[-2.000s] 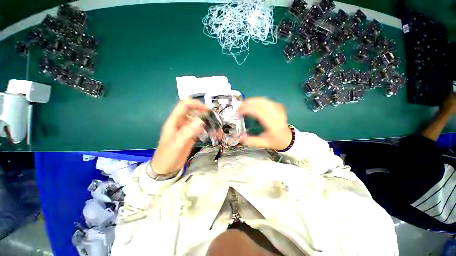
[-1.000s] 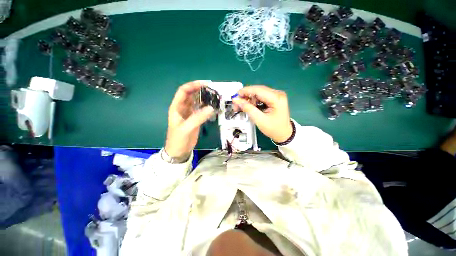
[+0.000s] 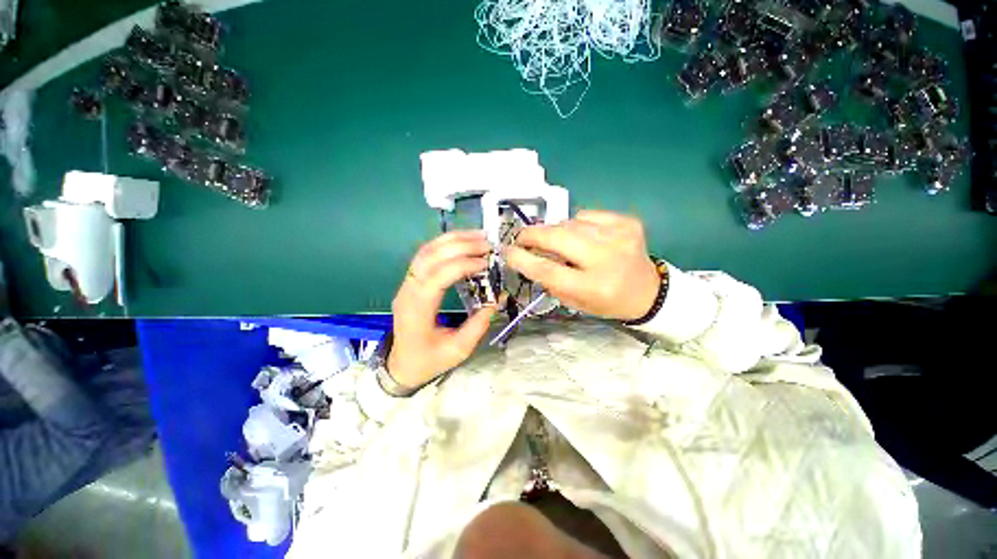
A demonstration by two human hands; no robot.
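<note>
A white camera housing lies on the green mat in front of me, its open cavity with dark wires facing up. My left hand is at the left side of the cavity, fingers closed on a small dark camera module. My right hand is over the right side of the housing, fingertips together at the wires; what they pinch is too small to tell. A thin pale rod sticks out below the right fingers towards my lap. The lower housing is largely hidden by both hands.
Camera modules are massed at the right and in a smaller group at the left. Tangled white wire lies at the back. A white camera unit stands at the left edge. A blue bin holds white housings below the table.
The module in my left hand has moved down to the housing cavity. My right hand has shifted lower over the housing. The pale rod now shows below it. The camera view has shifted slightly.
</note>
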